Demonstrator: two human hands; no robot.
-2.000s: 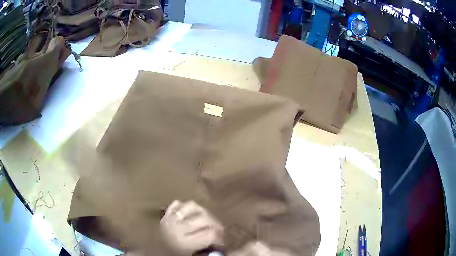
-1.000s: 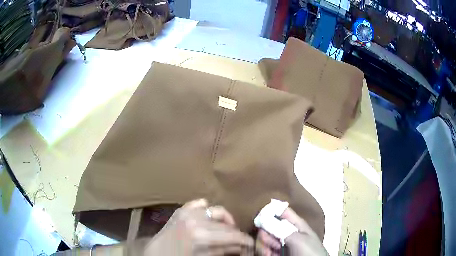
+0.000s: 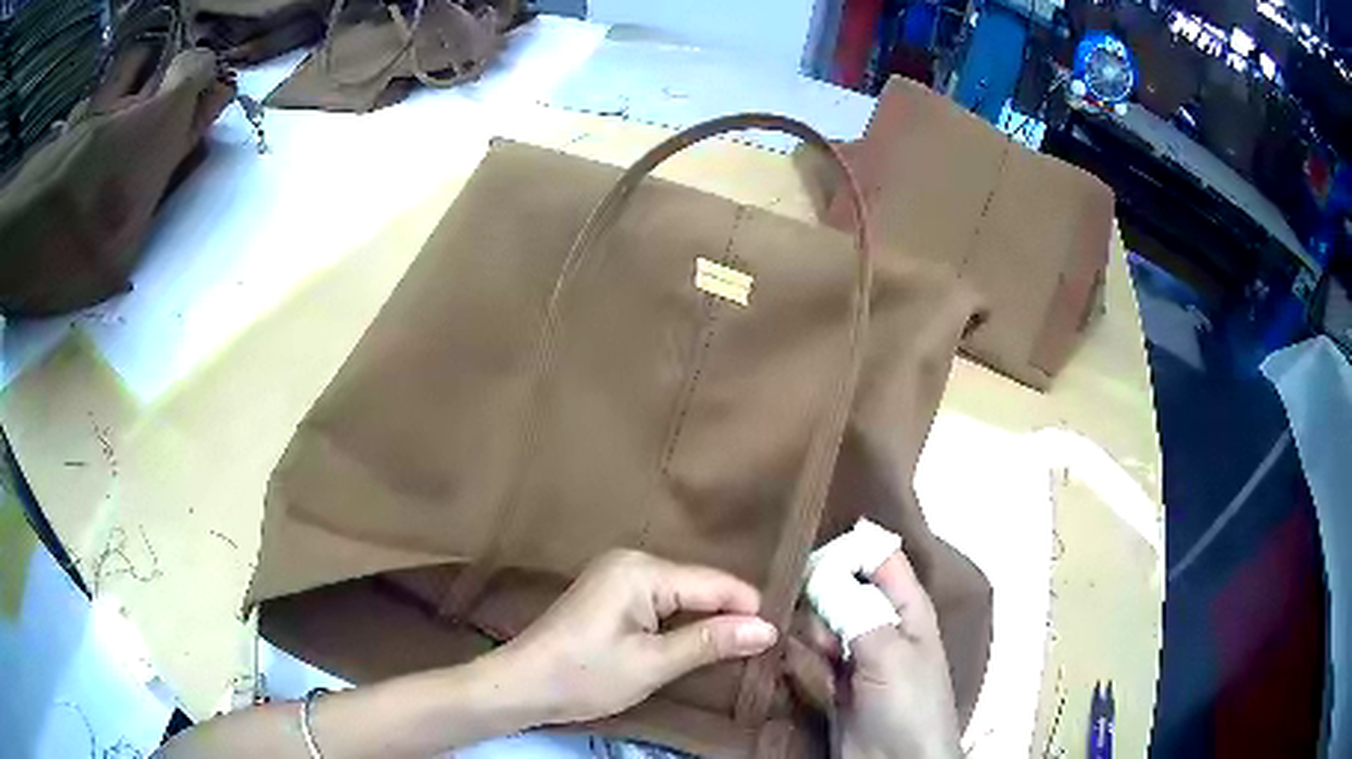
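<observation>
A brown tote bag [image 3: 489, 356] lies in front of me, its dark opening toward me and a pale gold label [image 3: 724, 280] near its far edge. Its long brown handle [image 3: 856, 297] arches over the bag. My left hand [image 3: 653, 630] pinches the handle near its base between thumb and fingertips. My right hand [image 3: 890, 660] is beside the handle base, with white wraps [image 3: 853, 590] on its fingers. Its lower fingers are partly hidden by the handle; whether it grips anything is unclear.
A smaller folded brown piece [image 3: 993, 223] lies at the far right. Brown bags [image 3: 104, 193] are heaped at the far left. A dark blue pointed tool [image 3: 1100, 724] is at the right table edge. White paper [image 3: 996, 519] lies partly under the bag. Thread ends are scattered at left.
The handle now arches up over the bag. My left hand has opened out from its blurred pose to pinch the handle. The wrapped right hand has moved slightly right and up.
</observation>
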